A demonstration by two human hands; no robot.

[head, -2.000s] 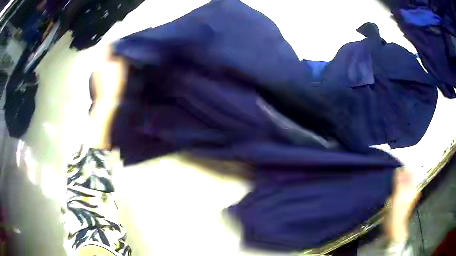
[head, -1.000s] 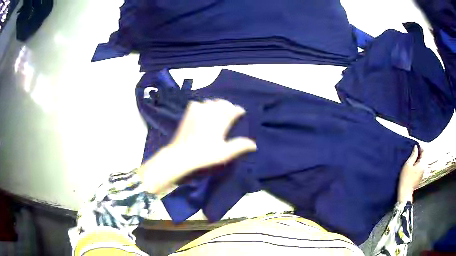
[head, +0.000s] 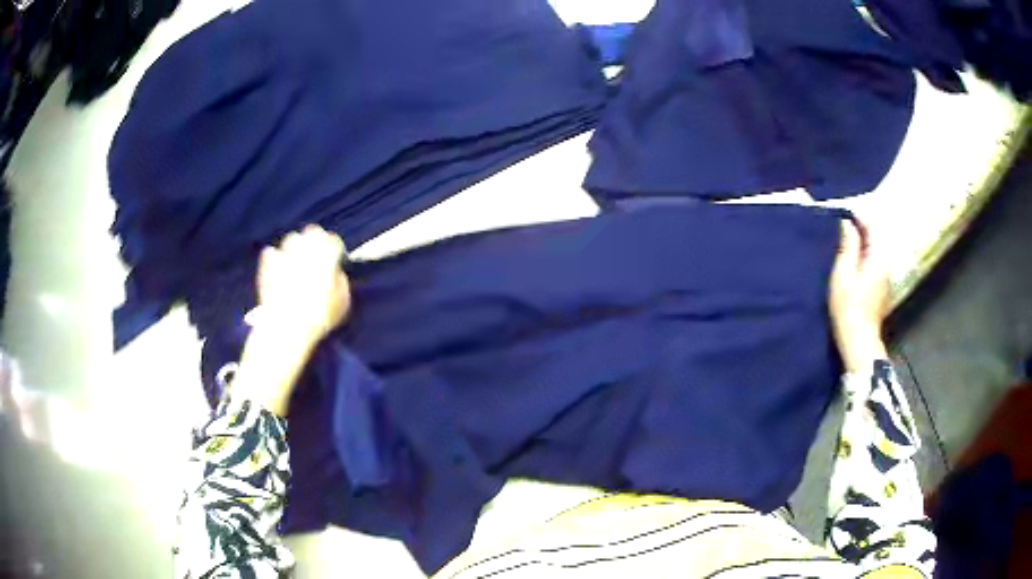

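A part-sewn navy garment [head: 588,339] lies stretched between my hands across the near part of the white table, its lower edge by my body. My left hand [head: 303,288] is closed on its left end, with a lighter blue strip hanging just below. My right hand [head: 858,288] holds its upper right corner, fingers partly hidden by the cloth. A stack of navy garment pieces [head: 351,102] lies beyond, its layered edges facing me.
Another navy garment [head: 770,113] lies at the back right, touching or close to the held one. Dark cloth [head: 125,40] lies at the far left. The table's worn edge [head: 962,232] curves down the right, with a red item [head: 996,435] beyond it.
My left hand has moved left and gripped the garment's left end. The garment is now spread flatter, and my right hand is further up and left. The view has shifted, so the stack appears tilted.
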